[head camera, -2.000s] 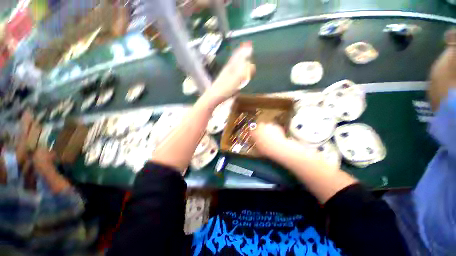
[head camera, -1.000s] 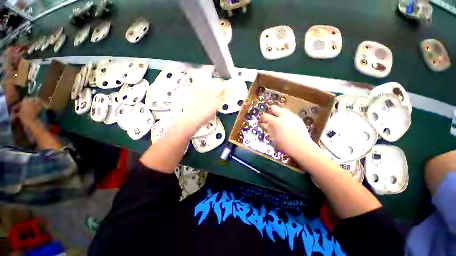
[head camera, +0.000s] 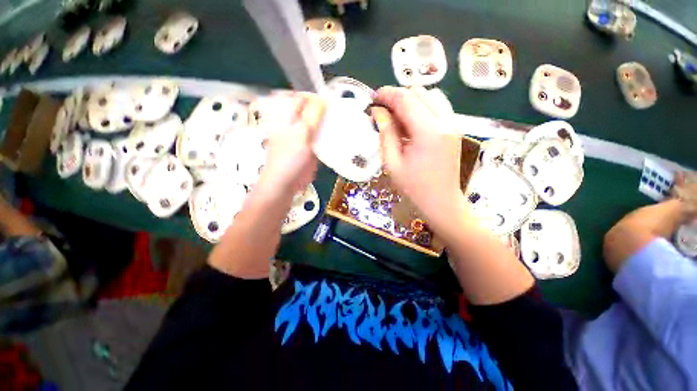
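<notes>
A plastic housing is held up above the back left part of the parts box, tilted. My left hand grips its left edge. My right hand is at its upper right edge, thumb and fingers pinched together there; whether a ring insert is between them is hidden. The open cardboard parts box holds many loose shiny ring inserts, partly covered by my right forearm and the housing. A small mallet lies in front of the box, head to the left.
Housing stacks lie left and right of the box. Single housings sit on the green belt behind the pale rail. A slanting post rises ahead. Co-workers' arms show at both sides.
My right hand has come up out of the parts box to the housing. My left hand now holds the housing raised, near the box. The view has shifted to the right.
</notes>
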